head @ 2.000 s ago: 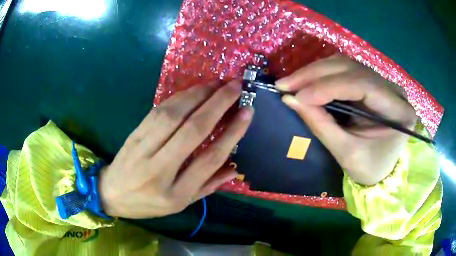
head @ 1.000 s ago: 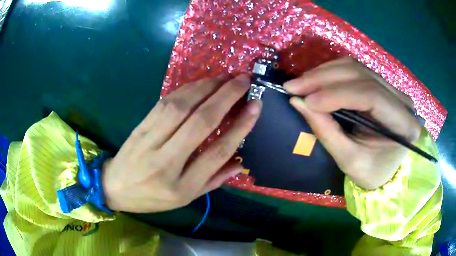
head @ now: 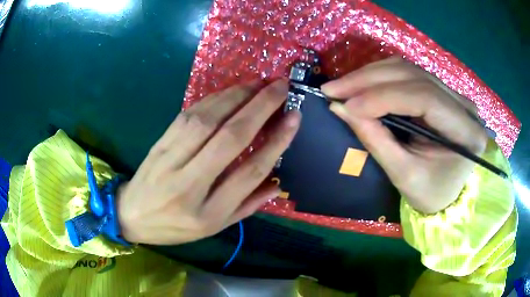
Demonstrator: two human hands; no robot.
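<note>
A black circuit board (head: 325, 151) with a gold rectangle lies on pink-red bubble wrap (head: 244, 43). Silvery edge connectors (head: 298, 73) sit along its left edge near the top. My right hand (head: 407, 130) holds black tweezers (head: 444, 141) like a pen, their shiny tips at the board edge between two connectors. Any piece at the tips is too small to tell. My left hand (head: 203, 165) lies palm down over the wrap and the board's left edge. Its index and middle fingertips are beside the connectors; whether they hold anything is hidden.
A glossy green tabletop (head: 87, 69) with lamp reflections surrounds the wrap. A blue wrist strap (head: 100, 212) is on my left wrist, with a thin blue cord (head: 237, 246) below the hand. Yellow sleeves (head: 465, 223) show at both sides.
The board and both hands first shifted slightly right and up, then a little left. The tweezer tips stay between the connectors, and the grip looks the same.
</note>
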